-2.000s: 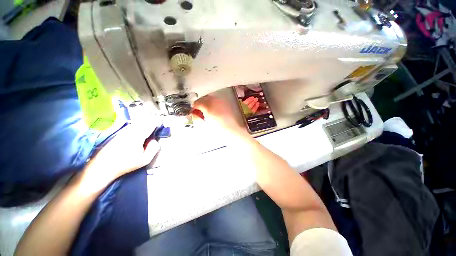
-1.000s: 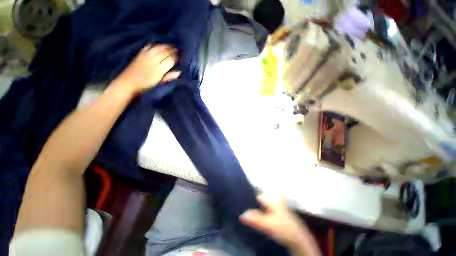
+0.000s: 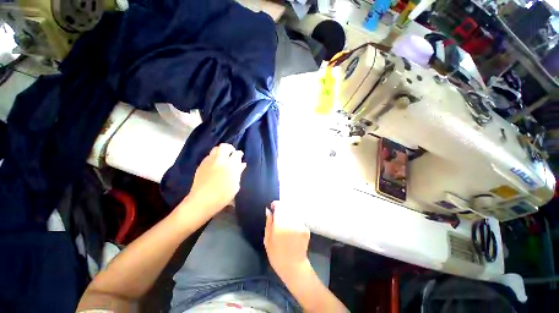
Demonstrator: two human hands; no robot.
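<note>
The navy garment (image 3: 184, 67) is heaped left of the needle, over the table and its front edge. My left hand (image 3: 217, 175) grips its cloth near the table's front edge. My right hand (image 3: 287, 235) is at the lower right edge of the same cloth, with thumb and finger at the cloth; glare washes out part of it. The garment is bunched into a point between the hands and the machine. The sewing machine (image 3: 453, 122) stands to the right, and its presser foot (image 3: 357, 131) has no navy cloth under it.
A smartphone (image 3: 392, 169) leans under the machine arm. Scissors (image 3: 484, 240) lie at the table's right end. A neon tag (image 3: 327, 90) hangs left of the needle. Grey cloth (image 3: 294, 55) lies behind the garment. A neighbouring machine (image 3: 46, 27) is at far left.
The garment came away from the needle area to the left. Since then my left hand has moved down toward the front edge, and my right hand has moved left and up, closer to it.
</note>
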